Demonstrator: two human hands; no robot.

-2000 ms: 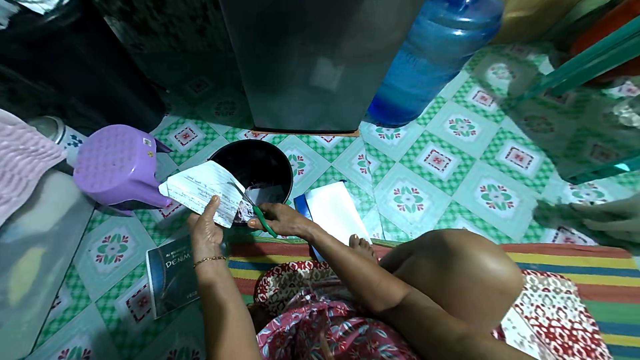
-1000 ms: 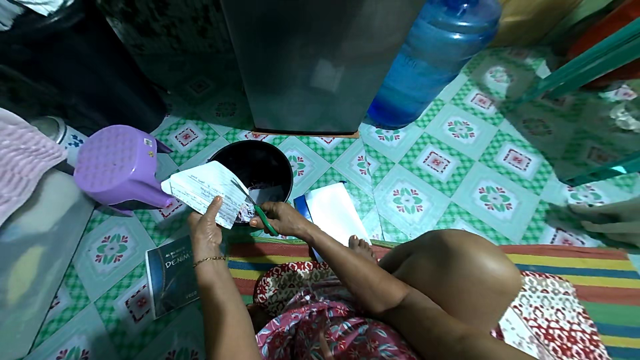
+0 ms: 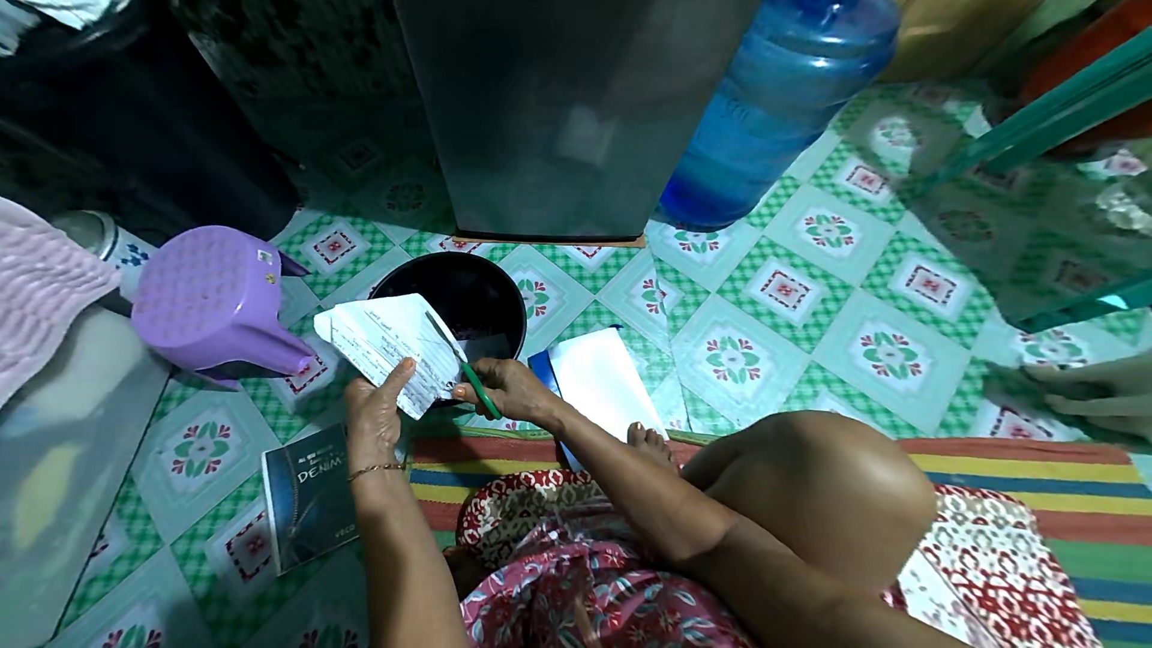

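Observation:
A folded sheet of paper with handwriting (image 3: 382, 342) is pinched between the thumb and fingers of my left hand (image 3: 378, 405). My right hand (image 3: 508, 391) grips green-handled scissors (image 3: 481, 391), whose blades lie along the paper's right part. Whether the blades are apart cannot be told. Both hands are at the near rim of a round black container (image 3: 450, 270), and the paper covers part of its left side. Some pale scraps show inside it. Right of it, white paper (image 3: 603, 378) rests on a blue item on the floor. A dark-covered book (image 3: 310, 499) lies beside my left forearm.
A purple plastic stool (image 3: 211, 288) stands at the left, near a black bin (image 3: 135, 117). Beyond the container are a grey cabinet-like box (image 3: 576, 117) and a blue water jug (image 3: 774, 117). A striped mat (image 3: 1062, 526) covers the near floor. Green furniture legs (image 3: 1035, 112) are at right.

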